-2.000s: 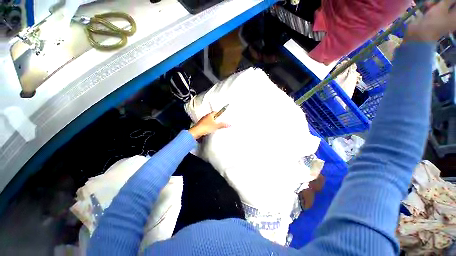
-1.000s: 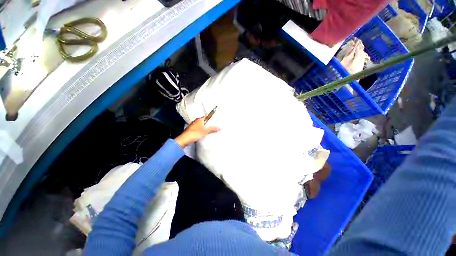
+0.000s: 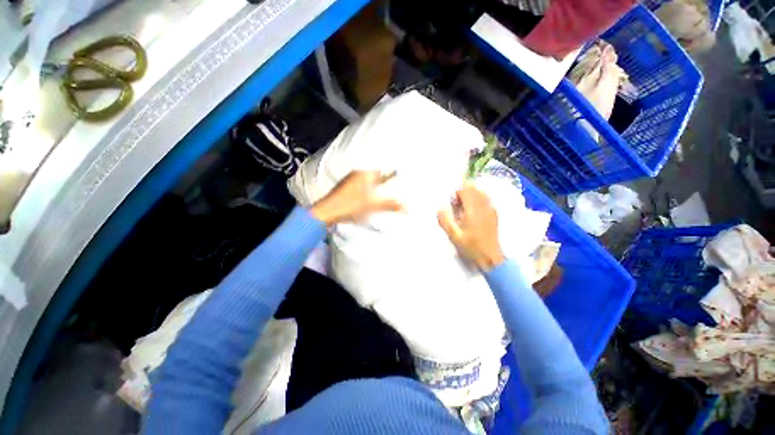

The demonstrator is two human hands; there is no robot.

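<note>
A large white cloth bundle (image 3: 399, 246) lies across my black-covered lap, with blue-printed layers at its lower end. My left hand (image 3: 353, 199) rests on its upper left part; the small tip of a slim, pen-like item shows at its fingertips, the rest hidden. My right hand (image 3: 472, 223) is on the bundle's right side with fingers bent, slightly blurred; whether it pinches anything is unclear. A crumpled green strip (image 3: 483, 158) lies at the bundle's upper right edge, beyond my right hand. A stack of white pieces (image 3: 270, 361) lies left of my lap, partly under my left sleeve.
Gold-handled shears (image 3: 104, 78) lie on the white machine table (image 3: 183, 98), by its printed ruler. A blue surface (image 3: 586, 293) is right of the bundle. Blue crates (image 3: 557, 140) with fabric stand beyond, and crumpled cream fabric (image 3: 735, 319) lies at the far right.
My right hand has come down from the upper right onto the bundle. The green strip, stretched out to the right before, is now crumpled by the bundle. The view has shifted slightly.
</note>
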